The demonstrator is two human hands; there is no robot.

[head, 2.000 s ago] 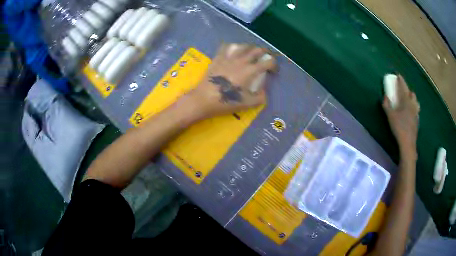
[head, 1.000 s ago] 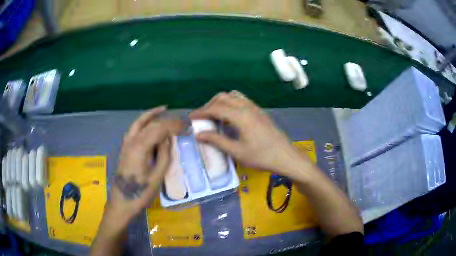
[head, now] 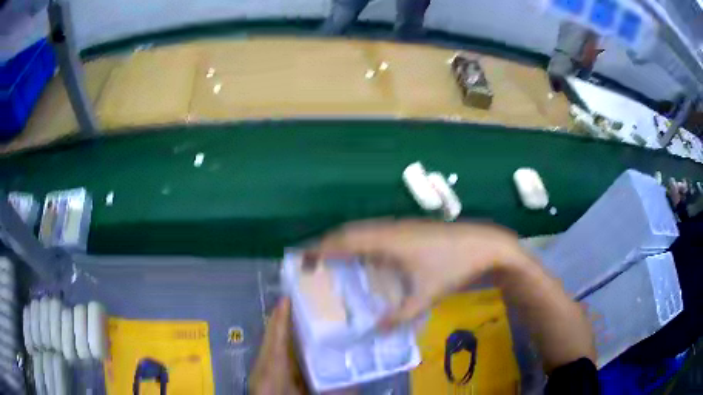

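A white three-compartment tray (head: 351, 369) is held tilted over the bench at lower centre. A beige-faced unit (head: 322, 297) lies in its left compartment. My left hand (head: 276, 359), blurred and partly cut off by the bottom edge, holds the tray's left side. My right hand (head: 412, 266), blurred, reaches over the tray's right side with its fingertips at the tray; it hides the right compartment, and whether it grips the tray or a unit is unclear.
White devices (head: 63, 330) stand in rows at lower left. Filled trays (head: 65, 218) sit on the green belt (head: 254, 177) at left; loose white units (head: 530, 188) lie on it at right. Stacked empty trays (head: 609, 231) stand at right. A small dark box (head: 472, 80) and a person's legs (head: 378, 17) are beyond.
The view has tipped up, showing more of the ledge. The tray is now lifted and tilted towards me. My left hand has moved from over the tray to its lower left side.
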